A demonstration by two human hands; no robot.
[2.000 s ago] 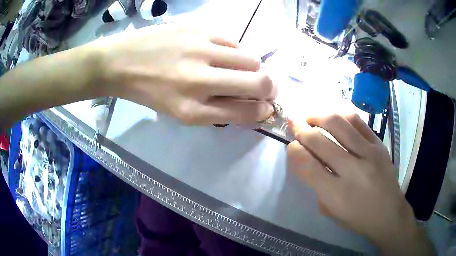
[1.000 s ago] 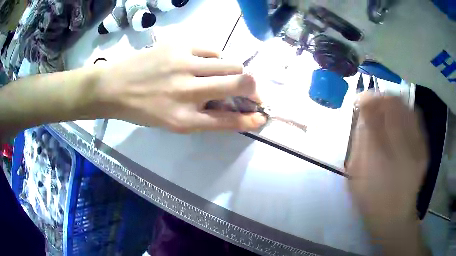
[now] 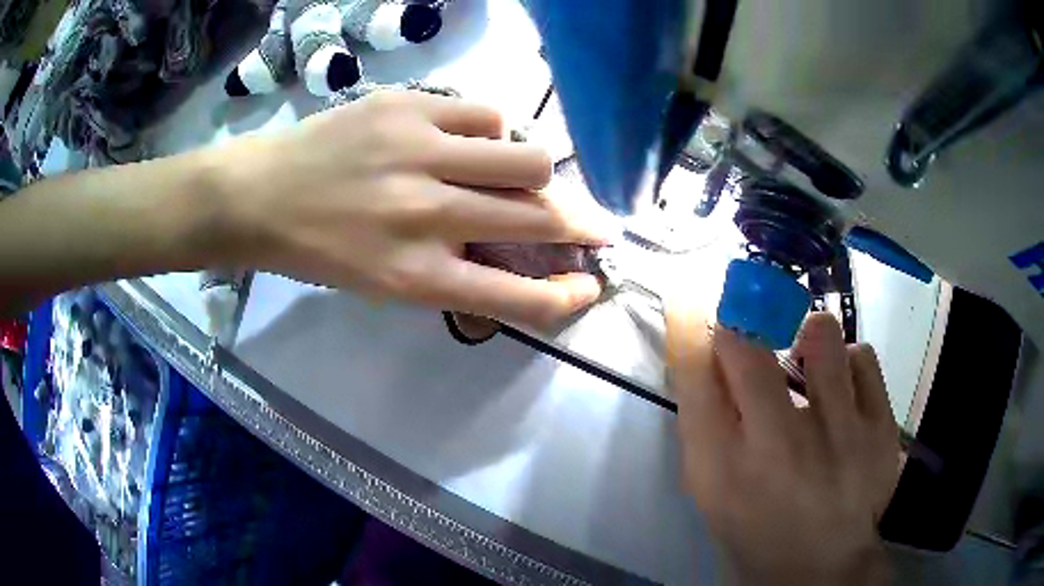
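Observation:
A small grey plush skin (image 3: 529, 259) lies under my left hand (image 3: 424, 212), pinched between thumb and fingers, with its end towards the needle area. My right hand (image 3: 790, 435) is just right of it, below the blue block (image 3: 762, 303) of the sewing machine. A thin metal tool, apparently tweezers (image 3: 925, 449), passes through its fingers; thin pale lines reach from there to the fabric end. Glare and the blue part hide the needle and exact contact.
Stuffed striped pieces with black tips (image 3: 332, 63) lie at the upper left beside a grey fabric pile (image 3: 126, 80). The cream machine head (image 3: 962, 137) overhangs the right. A blue basket (image 3: 160, 458) stands below the ruler-marked table edge (image 3: 378, 486).
My right hand went from beside the fabric to the right, then came back with the thin tool. My left hand keeps the fabric. The machine head now fills more of the view.

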